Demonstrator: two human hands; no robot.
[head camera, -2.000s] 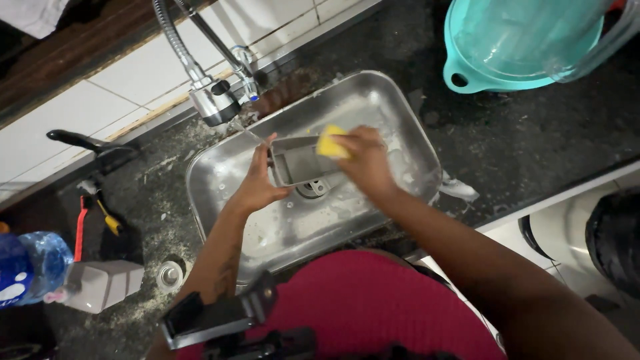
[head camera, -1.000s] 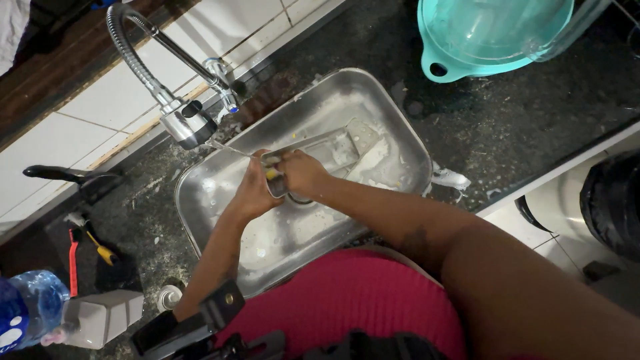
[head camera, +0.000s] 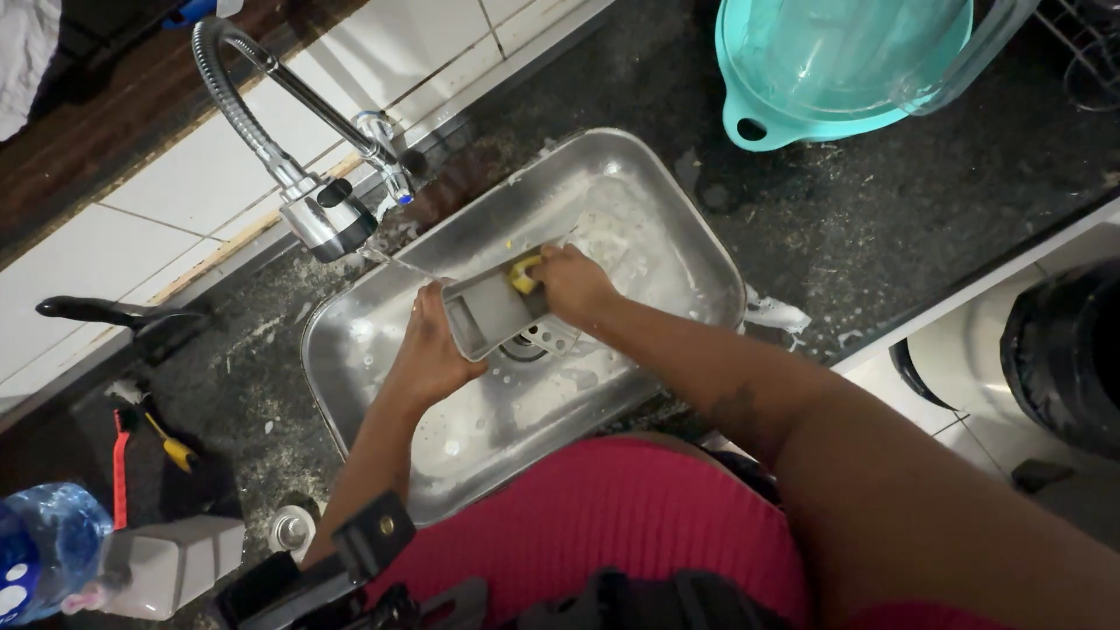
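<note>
Over the stainless steel sink (head camera: 490, 420), my left hand (head camera: 430, 350) grips the left end of a grey rectangular container (head camera: 497, 313), tilted with its opening toward the camera. My right hand (head camera: 573, 282) holds a yellow sponge (head camera: 525, 275) against the inside of its right end. A perforated light piece (head camera: 553, 336) lies in the sink below the container, beside the drain, partly hidden. Soapy water and suds cover the sink's right part, where a flat clear item seems to lie. From the faucet head (head camera: 328, 223), a thin stream of water falls close to my left hand.
A turquoise basin (head camera: 770, 122) with clear containers stands on the dark counter at the upper right. At the left lie a black-handled utensil (head camera: 131, 317), a red brush (head camera: 121, 468), and a yellow-handled brush (head camera: 175, 446), near a blue bottle (head camera: 61, 534), a grey container (head camera: 175, 560) and a sink strainer (head camera: 291, 528).
The grey container, upright-ended and narrow to the view a second ago, now shows its open inside. My right hand has moved from its left end to its right end with the sponge.
</note>
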